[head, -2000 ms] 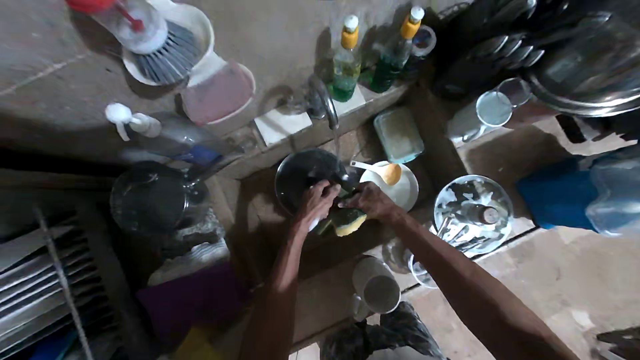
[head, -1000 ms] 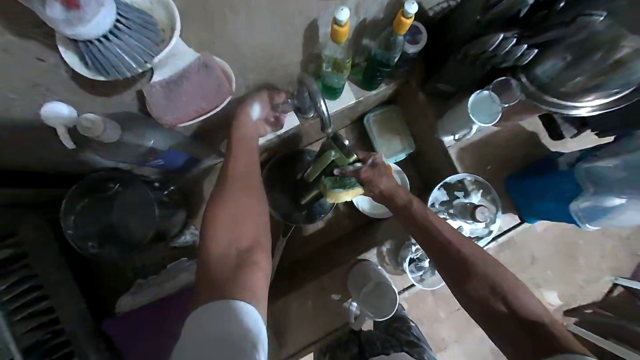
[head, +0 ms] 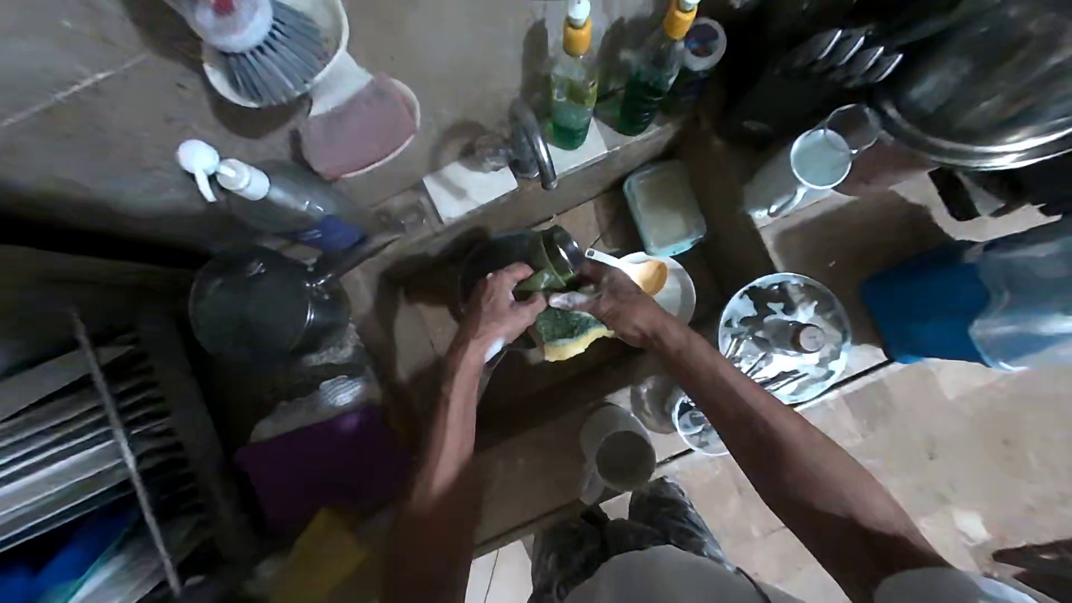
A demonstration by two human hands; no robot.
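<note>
Over the sink (head: 536, 402), my right hand (head: 624, 306) holds a green-and-yellow sponge (head: 571, 333) beneath its fingers and grips a dark greenish item (head: 553, 260) with a shiny round end. My left hand (head: 502, 310) has its fingers on the same item from the other side; what exactly it is cannot be told. Behind both hands lies a dark round pan (head: 486, 255). A white plate (head: 680, 289) with an orange-bowled spoon (head: 645, 272) is right of my right hand. Above stands the metal faucet (head: 532, 146).
A lidded plastic container (head: 666, 208) sits in the sink's back corner. Around the rim are a mug (head: 620, 452), a bowl of cutlery (head: 783, 335), a white enamel mug (head: 808, 167), soap bottles (head: 574, 92), a saucepan (head: 251, 301), a pump bottle (head: 285, 197) and a dish rack (head: 92, 444).
My left hand was at the faucet one second ago and is now back beside my right hand, on the greenish item. The sponge has stayed with my right hand.
</note>
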